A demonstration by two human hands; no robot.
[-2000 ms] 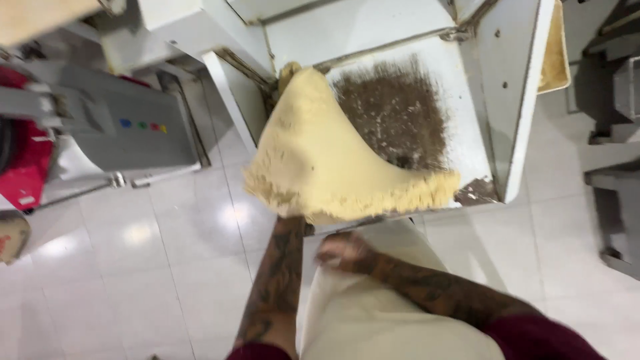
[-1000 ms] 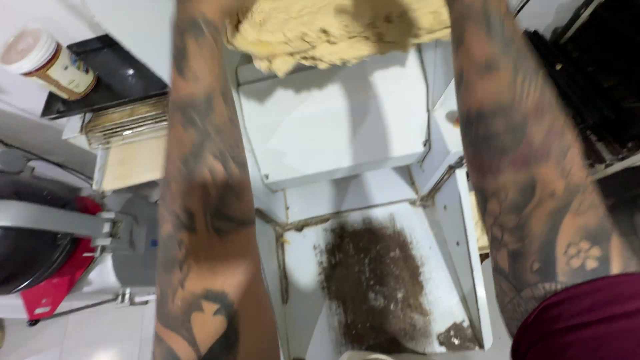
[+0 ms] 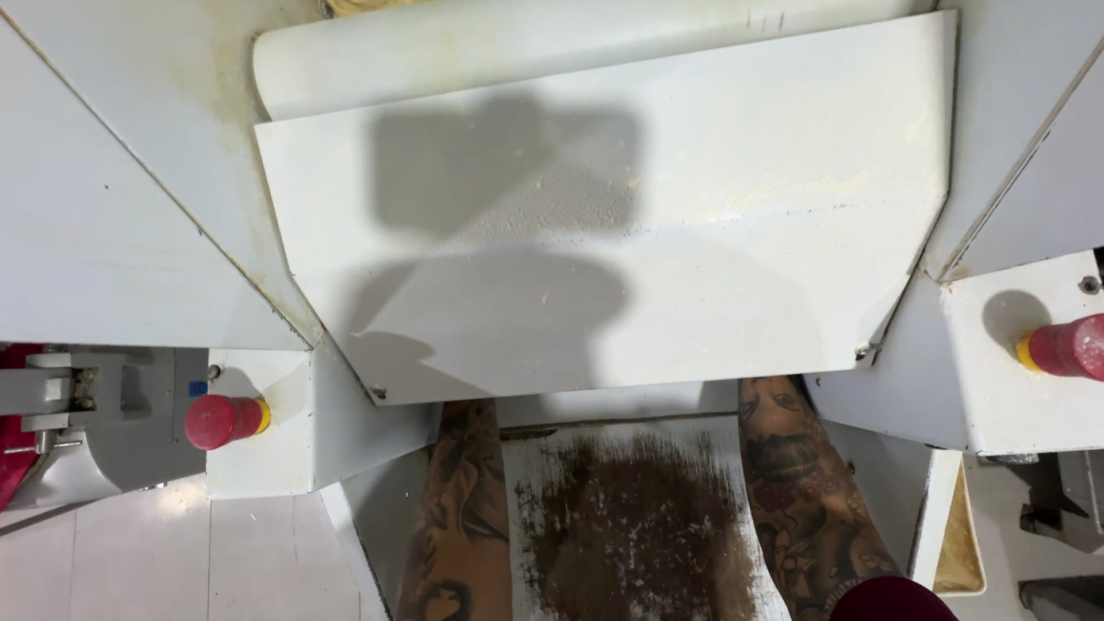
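Both of my forearms reach under the white sloping panel point(image 3: 733, 285) of a dough sheeting machine, and the panel hides both hands. The left forearm point(image 3: 461, 517) runs along the left of a worn lower tray point(image 3: 638, 517), the right forearm point(image 3: 798, 492) along its right. What my hands touch is hidden. Above the panel lies a white roller point(image 3: 517, 52). A bit of pale dough point(image 3: 371, 5) shows behind it at the top edge.
Red knobs stand on the housing at left point(image 3: 226, 421) and right point(image 3: 1065, 347). White side walls point(image 3: 129, 216) flank the panel. A grey machine point(image 3: 138, 431) is at the left, a cream-coloured container point(image 3: 962, 535) at lower right.
One second ago both arms stretched up past the panel towards the dough sheet; now they reach beneath it. Most of the dough is out of view. The view has shifted closer to the panel.
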